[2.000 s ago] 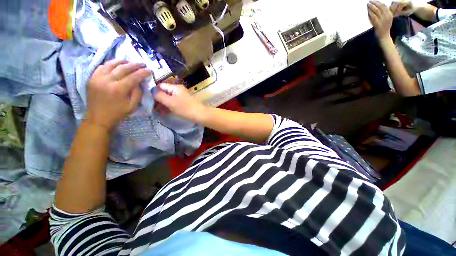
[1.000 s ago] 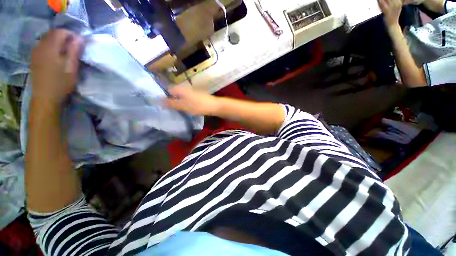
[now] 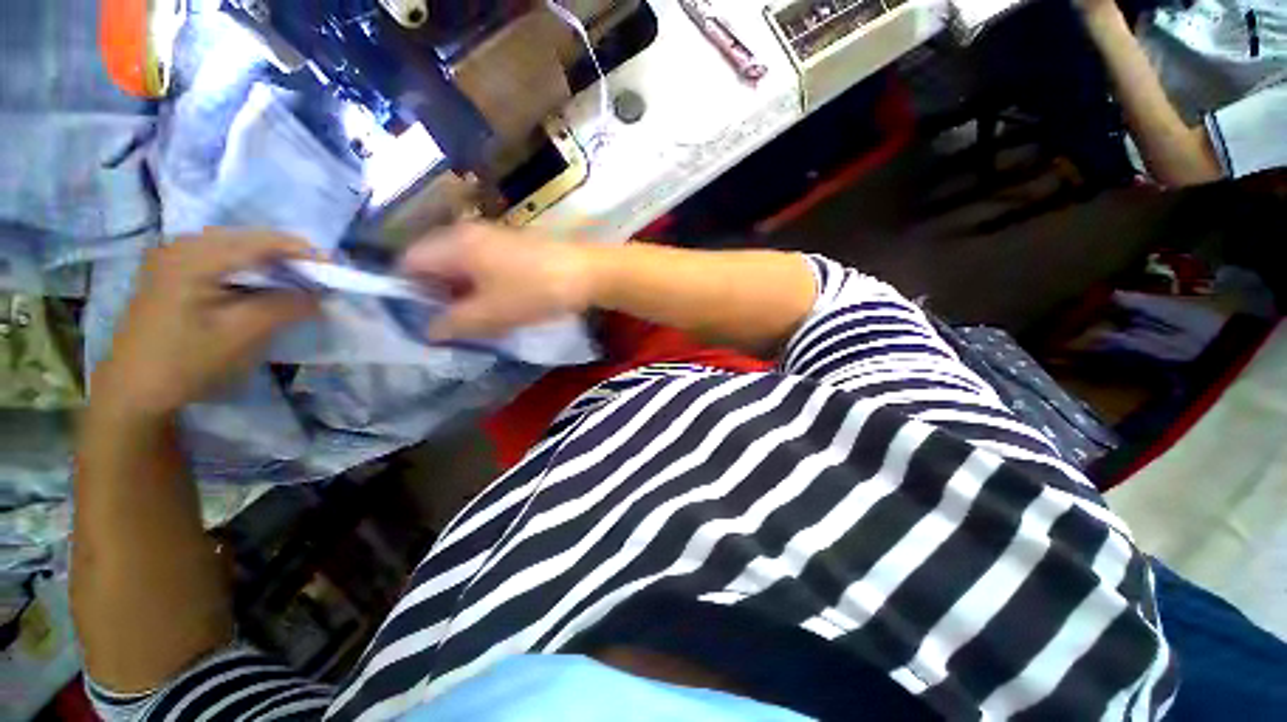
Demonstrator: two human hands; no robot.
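Observation:
A light blue-grey garment piece point(image 3: 381, 336) is held between my two hands, in front of the overlock machine point(image 3: 487, 85). My left hand point(image 3: 212, 317) is blurred and grips the folded edge on the left. My right hand point(image 3: 501, 282) pinches the same edge on the right, its fingertips partly hidden by cloth. More of the pale cloth lies up to the lit needle area point(image 3: 402, 155) and hangs below my hands. An orange rounded piece point(image 3: 130, 45) is at the machine's left.
A pinkish-red tool point(image 3: 724, 38) and a cream box point(image 3: 833, 40) lie on the white machine table point(image 3: 678, 141). Blue-grey cloth point(image 3: 64, 184) is heaped at left. Another person's arm point(image 3: 1150, 106) shows at upper right. A red part point(image 3: 882, 127) is under the table.
My left hand went up and left with the cloth, then came back down and right. The hands now stretch a folded edge between them, away from the needle area.

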